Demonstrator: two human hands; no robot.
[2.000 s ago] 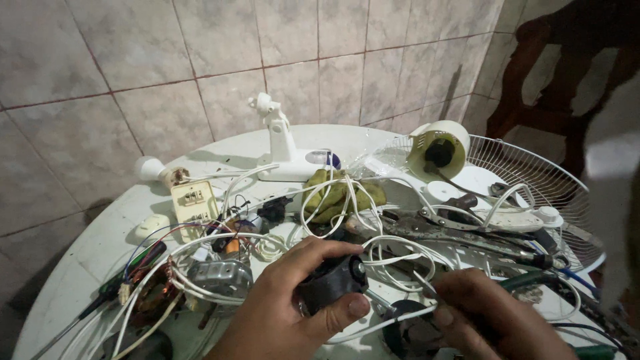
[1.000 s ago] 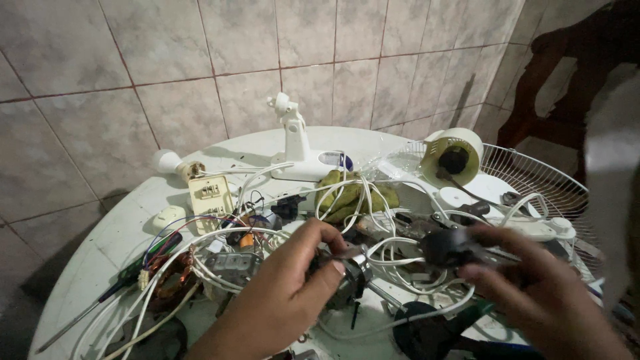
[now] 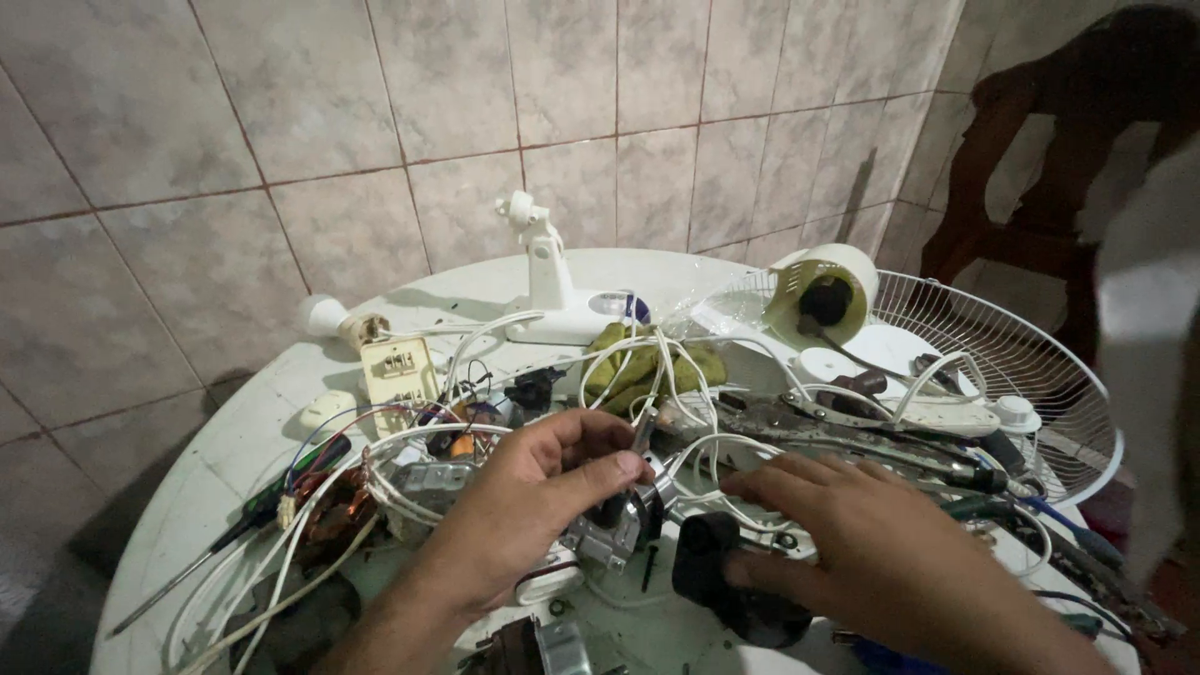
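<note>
My left hand pinches a metal shaft between thumb and fingers. A silvery metal motor housing lies just below those fingertips; whether it is joined to the shaft cannot be told. My right hand is spread over a black cylindrical part at the lower centre, its thumb at the part's side; whether it grips the part is unclear. White cables loop between and behind both hands. A black screw stands out against the table between them.
A white fan stand rises at the back, beside a yellow-green cloth. A fan guard and a motor cover occupy the right. A screwdriver, copper windings and an outlet plate lie left among wires.
The black cylindrical part was in my left hand two seconds ago, then in my right; now it is low under my right hand. My left hand has come to hold a metal shaft.
</note>
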